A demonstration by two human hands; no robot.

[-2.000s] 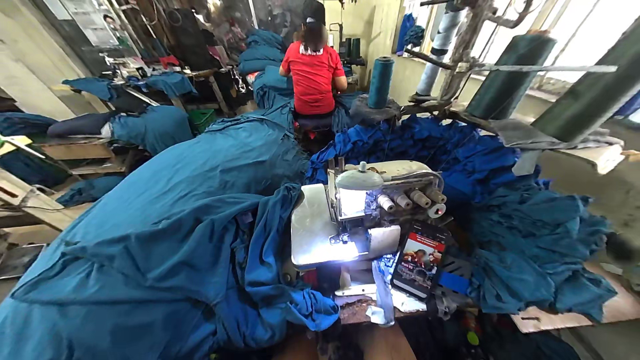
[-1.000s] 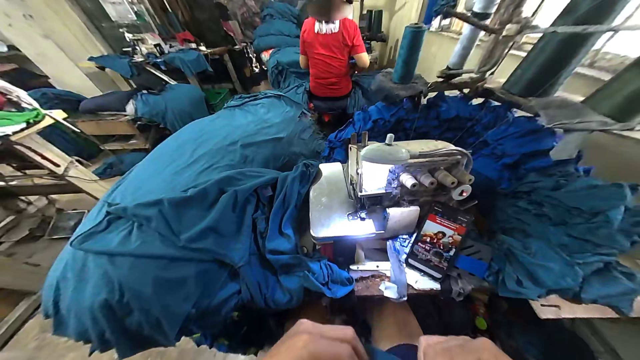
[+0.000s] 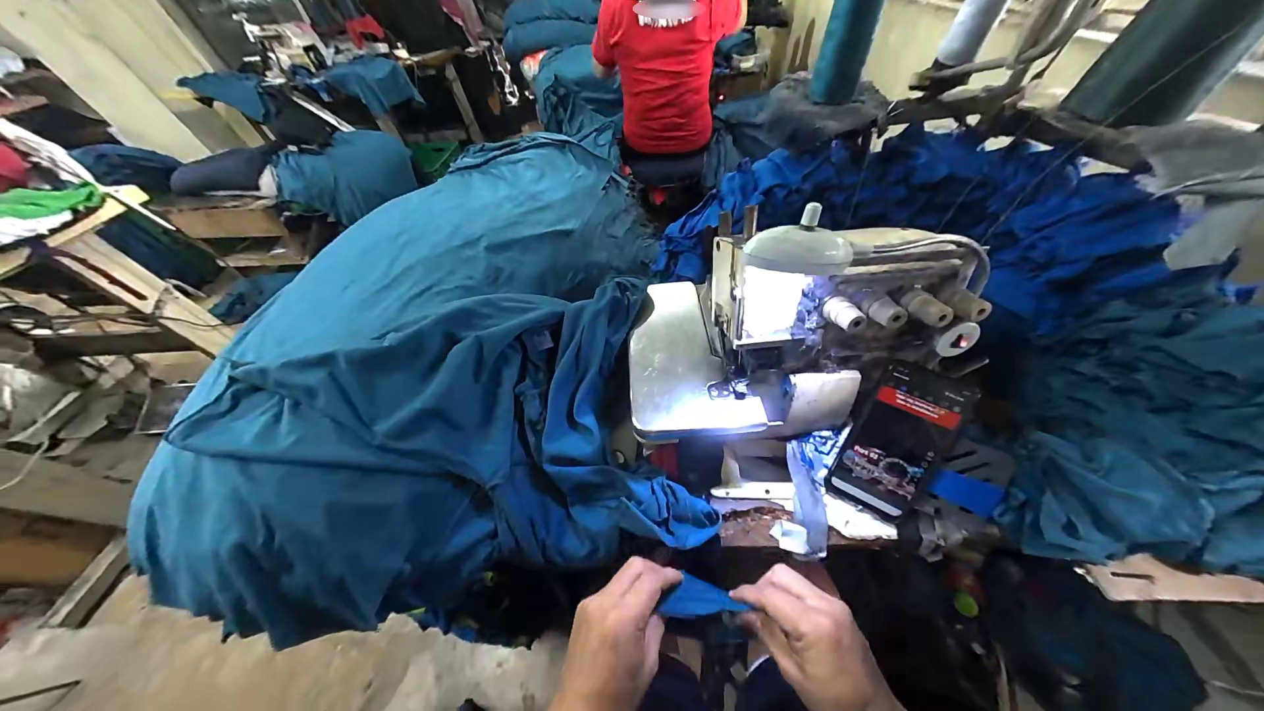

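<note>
Between my hands, low in the middle of the head view, a small piece of blue fabric [image 3: 691,596] is stretched. My left hand [image 3: 620,624] pinches its left end, and my right hand [image 3: 805,624] pinches the right end between thumb and fingers. Just beyond them stands an overlock sewing machine [image 3: 790,296] with its lamp lit over the needle area and metal work plate. Teal cloth [image 3: 395,395] is heaped to the left, one fold hanging down near my left hand. A pale strip of material [image 3: 808,499] hangs at the machine's front edge.
A smartphone [image 3: 899,444] leans right of the machine. Bright blue cloth [image 3: 1037,217] and more teal fabric [image 3: 1136,415] pile up behind and at right. Large thread cones [image 3: 847,49] stand at the back. A person in a red shirt [image 3: 654,74] sits ahead, facing away.
Both hands have come into view from below and now hold the blue piece between them. The view has shifted so that the machine sits lower and further right than two seconds ago.
</note>
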